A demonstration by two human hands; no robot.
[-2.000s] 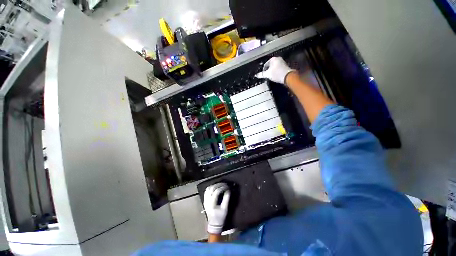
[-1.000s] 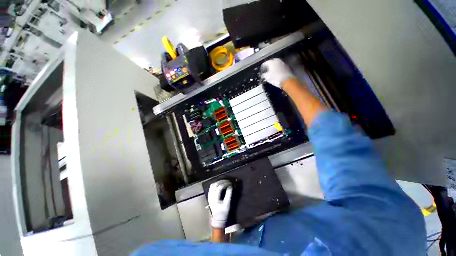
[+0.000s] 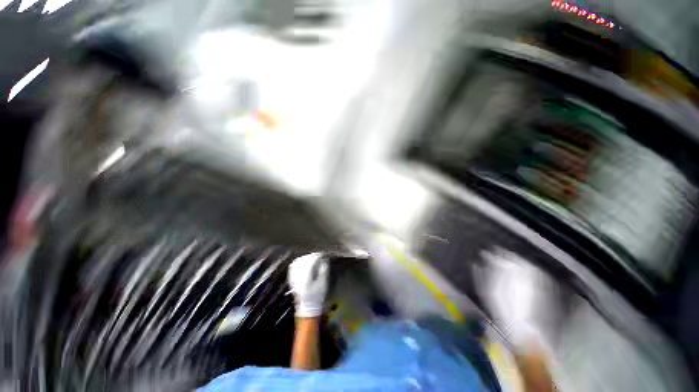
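Observation:
The frame is strongly blurred. My left hand (image 3: 309,283), in a white glove, is at the lower middle, beside a black slotted rack (image 3: 191,295). Its fingers look bent, but whether it holds or touches anything cannot be told. My right hand (image 3: 523,295), also gloved, is a white smear at the lower right, over or beside the dark plate (image 3: 460,233) on the front ledge; its grip cannot be made out. The circuit board (image 3: 586,119) lies in its black carrier inside the machine opening at the right, with silver-white bars (image 3: 640,203) and orange-copper coils (image 3: 563,164).
A pale machine panel (image 3: 306,84) fills the upper middle. Yellow floor tape (image 3: 425,279) runs between my hands. At the upper right, a row of small red lights (image 3: 584,13) shows behind the opening, with a blurred yellow thing (image 3: 663,73) near it.
The view has swung left, so the machine opening now lies at the right. My left hand has left the dark plate and is by the rack. My right hand has left the carrier's far edge.

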